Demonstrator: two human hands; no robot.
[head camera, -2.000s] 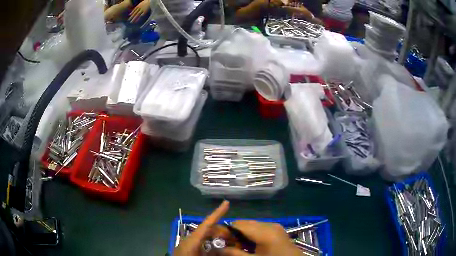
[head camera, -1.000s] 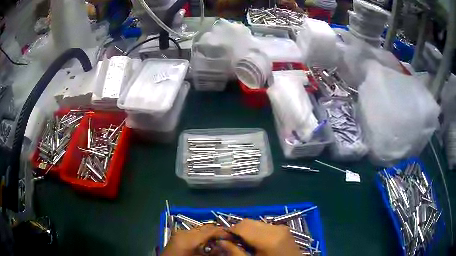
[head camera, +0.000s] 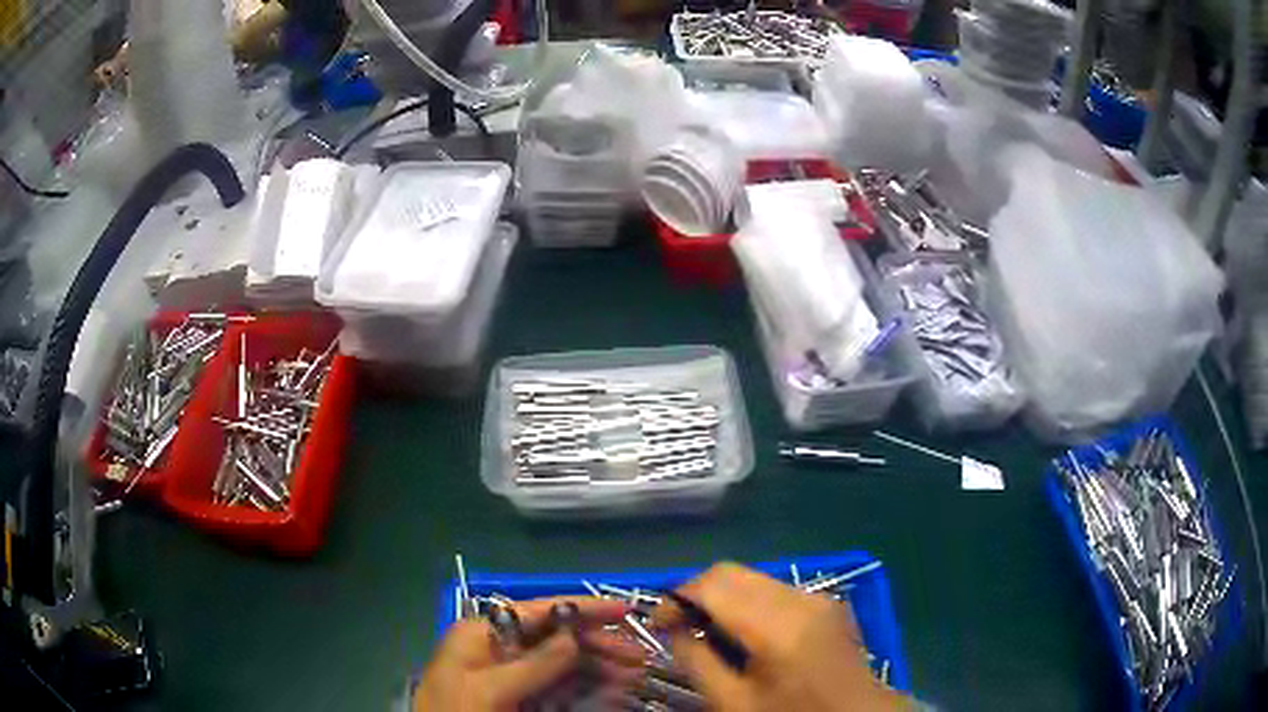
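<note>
My left hand is at the bottom centre, over the near blue bin, cut off by the lower edge. It holds metal shafts whose round ends show between the fingers; how many is unclear. My right hand is just right of it, closed on a slim dark pen-like tool. The tool's tip is blurred, and I cannot tell whether it touches a shaft. The blue bin holds loose silver shafts in a jumble, partly hidden by my hands. The clear plastic box beyond it holds shafts in rows.
Two red bins of shafts stand left, with lidded clear boxes behind. A lone shaft and a white-tagged rod lie right of the clear box. Another blue bin is far right. A black hose curves at left.
My hands were close together a second ago and are now further apart. The shaft ends have shifted left with my left hand, and the dark tool shows more clearly. The view has shifted slightly.
</note>
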